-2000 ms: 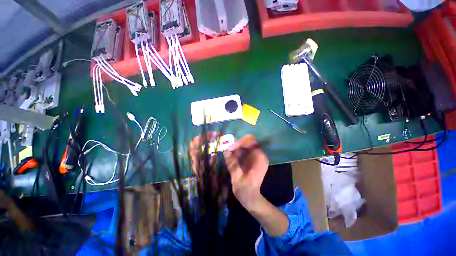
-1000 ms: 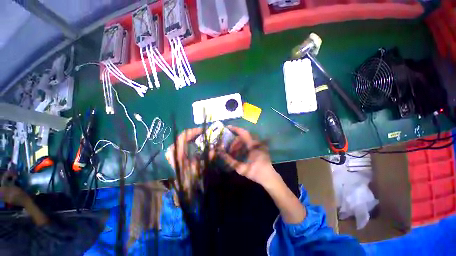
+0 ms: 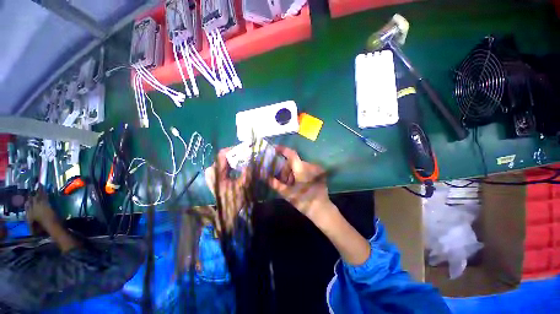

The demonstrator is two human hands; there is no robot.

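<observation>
A small white and grey unit (image 3: 244, 154) is held between both hands over the bench's front edge; its details are blurred and partly covered by dark strands of hair. My left hand (image 3: 226, 181) grips its left side, partly hidden by the strands. My right hand (image 3: 302, 183) grips its right side. A white rounded unit with a black round spot (image 3: 261, 121) lies flat just beyond the hands. An orange-yellow square piece (image 3: 310, 126) touches or nearly touches its right end.
Open units with white leads (image 3: 213, 21) stand in a red tray (image 3: 276, 38) at the back. A screwdriver (image 3: 362, 136), white ribbed case (image 3: 376, 89), hammer (image 3: 427, 89), black-orange tool (image 3: 422, 150) and fan (image 3: 480, 83) lie right. A white cable (image 3: 161, 178) lies left. A neighbouring person's arm (image 3: 55, 227) shows left.
The small white piece between the hands has given way to a larger-looking white and grey unit held in both, a little further left. The view has shifted, so the bench items sit differently.
</observation>
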